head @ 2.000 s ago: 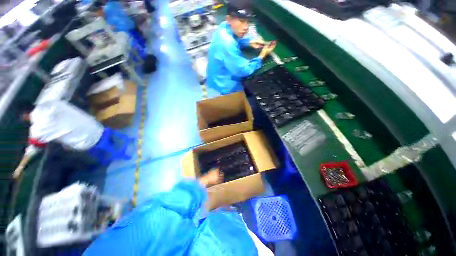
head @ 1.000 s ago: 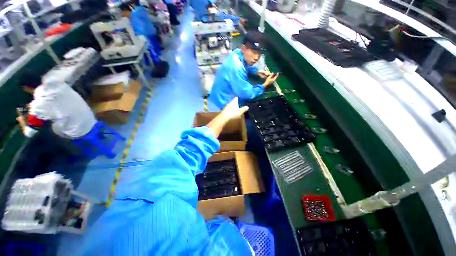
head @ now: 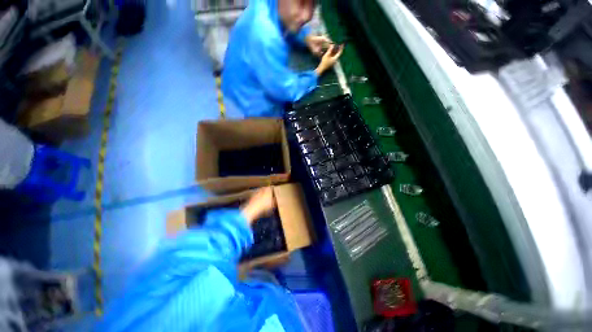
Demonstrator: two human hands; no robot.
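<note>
My left hand (head: 259, 202), blurred, is over the near open carton (head: 295, 217), by its upper side, above stacked black trays (head: 266, 237). Whether its fingers grip anything cannot be told. My right hand is out of the picture. A large black blister tray (head: 337, 149) with rows of rectangular pockets lies on the green bench, to the right of the cartons. A second open carton (head: 208, 152), also with dark trays inside, stands just beyond the near one.
A clear ridged tray (head: 359, 228) and a red bin (head: 393, 297) of small parts lie on the bench. Small clear pieces (head: 398, 156) line the green belt. A person in blue (head: 263, 65) works beyond the cartons. A blue perforated stool (head: 311, 310) is at the bottom.
My left hand has come back from near the far carton and the bench tray, down to the near carton. The view has shifted, so the bench tray appears larger.
</note>
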